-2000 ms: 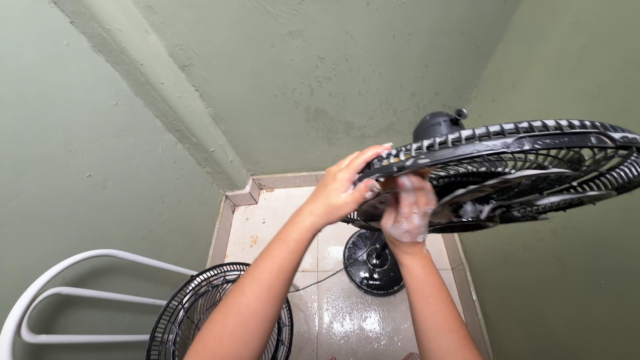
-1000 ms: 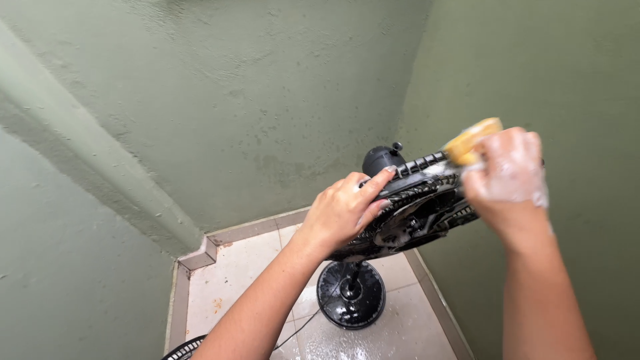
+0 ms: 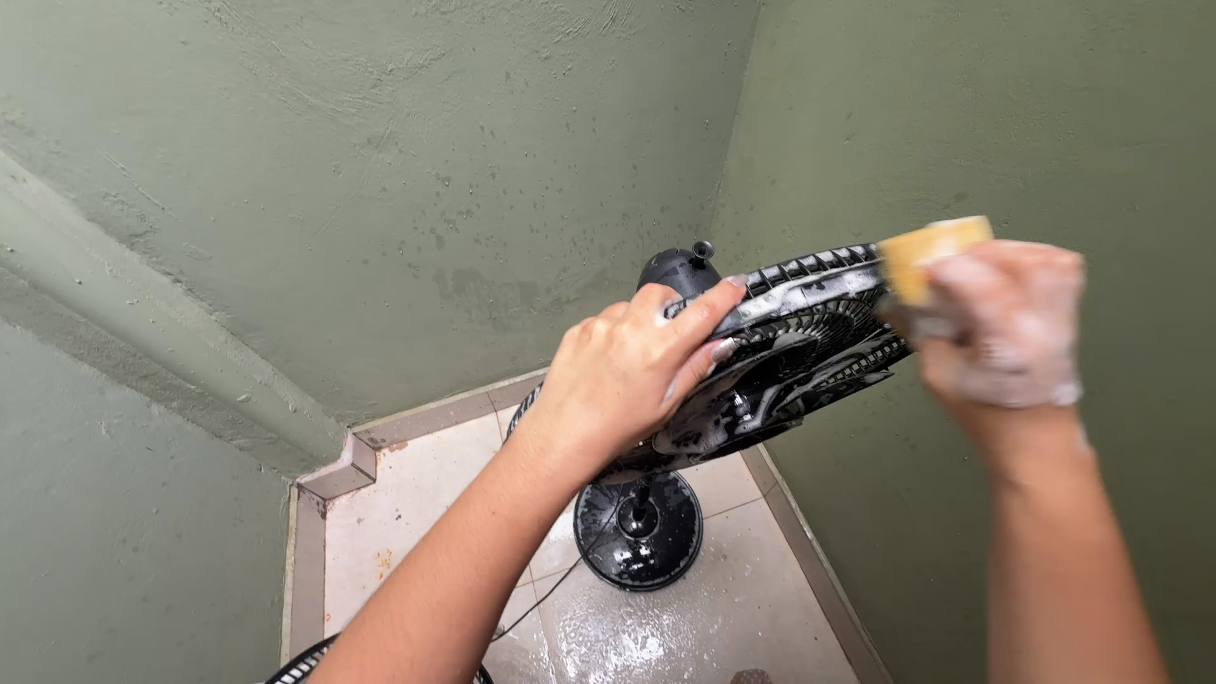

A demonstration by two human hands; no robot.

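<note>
A black pedestal fan's rear grille, streaked with white suds, spans the middle of the view at a tilt. My left hand grips the rim near the motor housing, thumb on the inner side. My right hand, foamy and blurred, holds a yellow sponge against the right end of the rim. Dark, soapy fan blades show inside the grille. Below, the fan's round black base stands wet on the floor, partly hidden by the grille above.
Green walls meet in a corner behind the fan. The tiled floor is wet and shiny. A thin cord runs left from the base. Part of another black grille shows at the bottom edge. A tiled ledge juts out at left.
Two seconds ago my right hand was inside the grille; it is now at the rim's right end with the sponge. The white chair-like frame at lower left has left the view as the view shifted.
</note>
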